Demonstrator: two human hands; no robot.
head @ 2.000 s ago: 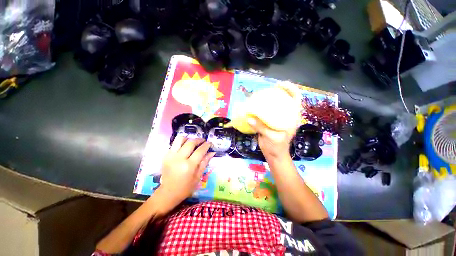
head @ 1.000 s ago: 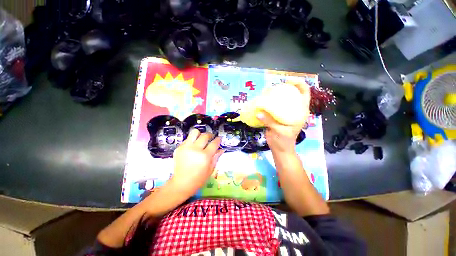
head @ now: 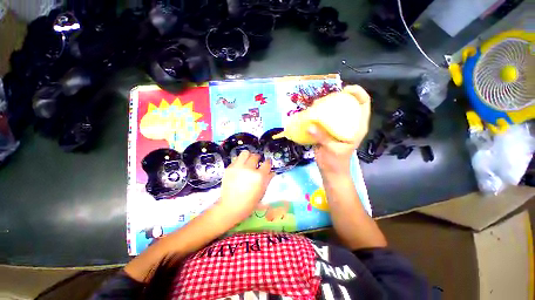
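Note:
Several glossy black housings (head: pixel 166 171) stand in a touching row on the bright illustrated mat (head: pixel 170 222). My right hand (head: pixel 335 149) is closed around the soft yellow squeeze bottle (head: pixel 340 114), its nozzle pointing left over a housing (head: pixel 280 151) in the right part of the row. My left hand (head: pixel 246 179) has its fingertips at the housing (head: pixel 239 143) just left of that one. The fingers hide what they touch, so I cannot tell if they grip anything. The rightmost end of the row is partly hidden behind my right hand and the bottle.
A heap of black housings (head: pixel 176 61) lies beyond the mat. Small black fittings (head: pixel 405 151) lie right of it. Dark red wired pieces (head: pixel 311 94) show behind the bottle. A yellow-and-blue fan (head: pixel 469 76), plastic bags (head: pixel 503 155) and a pale cable (head: pixel 415 38) are at right.
The view has shifted, so the mat sits further left in the picture. My left hand and the bottle in my right hand have moved rightward along the row of housings.

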